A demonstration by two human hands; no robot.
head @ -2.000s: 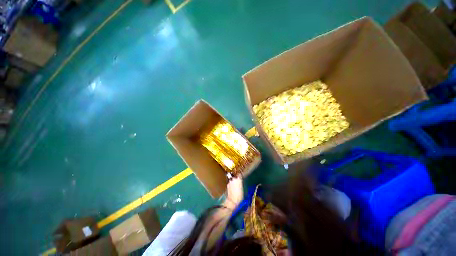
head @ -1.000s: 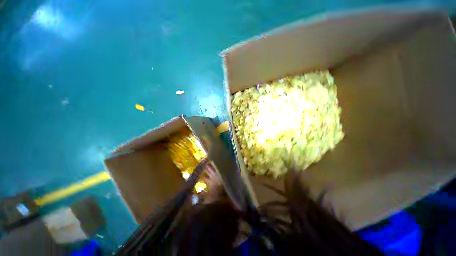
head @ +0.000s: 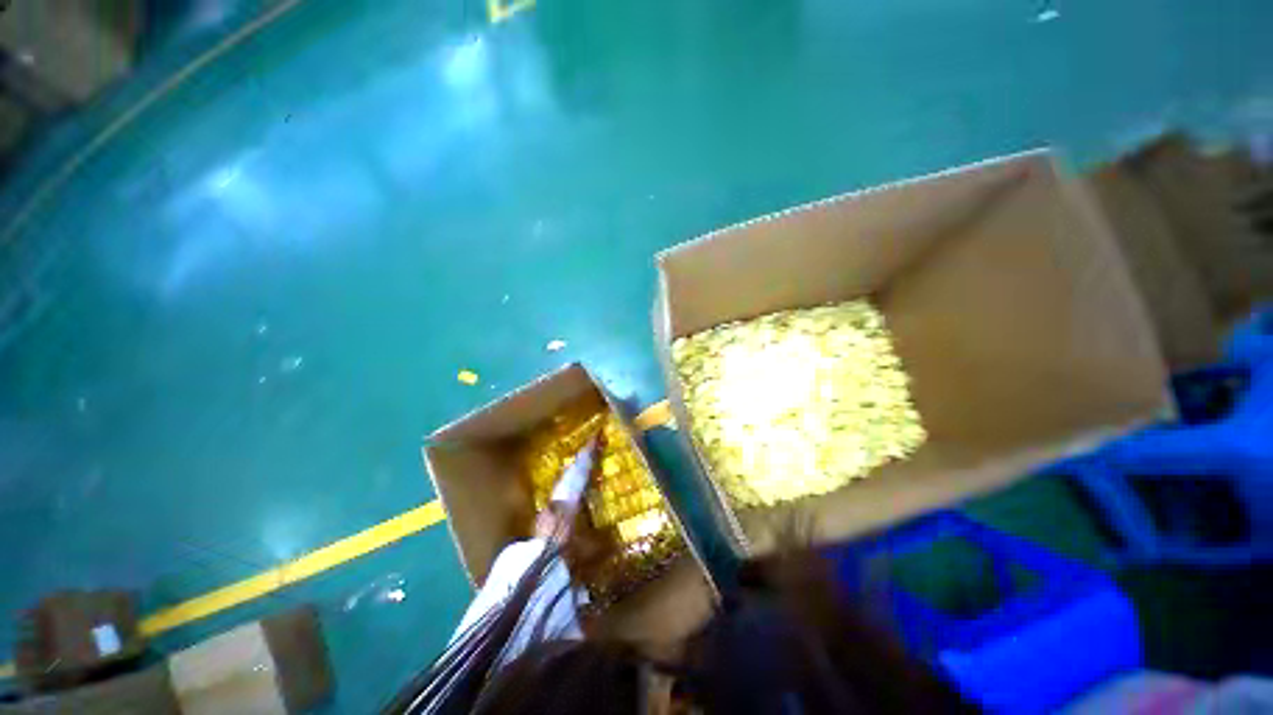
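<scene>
My left hand, judged by where its white sleeve enters, reaches into the small open carton on the floor. Its fingers are at the shiny amber film parts; they are small and blurred, so whether they grip anything cannot be told. The amber parts lie in rows on the carton's right side. My right hand is not visible; dark hair covers the bottom middle.
A large open carton holding a pale-yellow heap stands to the right. A blue stool is at lower right. Smaller cartons sit at lower left. A yellow line crosses the green floor, with scraps on it.
The view moved closer, then back out. My hand was at the carton's near right edge two seconds ago; now it reaches deeper among the amber parts from the left.
</scene>
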